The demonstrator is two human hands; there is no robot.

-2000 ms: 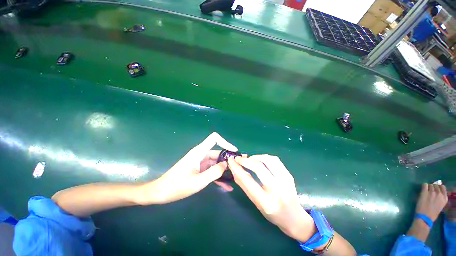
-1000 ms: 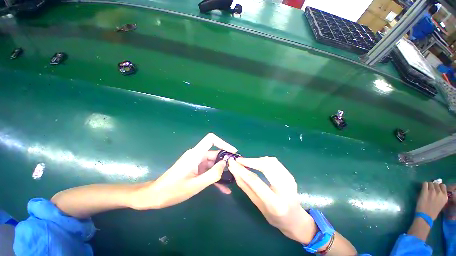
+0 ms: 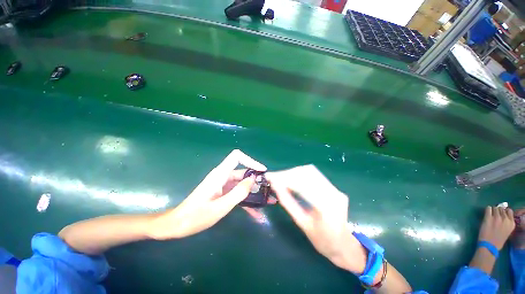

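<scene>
A small black device unit (image 3: 257,195) with a pale metallic part on top is held above the green worktop. My left hand (image 3: 210,201) grips it from the left, thumb on top and fingers around and under it. My right hand (image 3: 314,209), with a blue wrist strap (image 3: 373,261) and a thin bracelet, is at the unit's right side. Its fingertips are blurred and close to the unit; whether they pinch a part or touch it cannot be told.
The green belt (image 3: 259,97) beyond carries several black units, such as one at the left (image 3: 134,81) and one at the right (image 3: 378,136). A metal post (image 3: 495,166), a black tray (image 3: 388,35) and another person's hand (image 3: 496,227) are at the right. A pale scrap (image 3: 44,202) lies left.
The belt units have shifted left. My right hand's fingers have lifted off the unit's top and changed pose, showing more of the unit. My left hand has moved slightly left, still holding it.
</scene>
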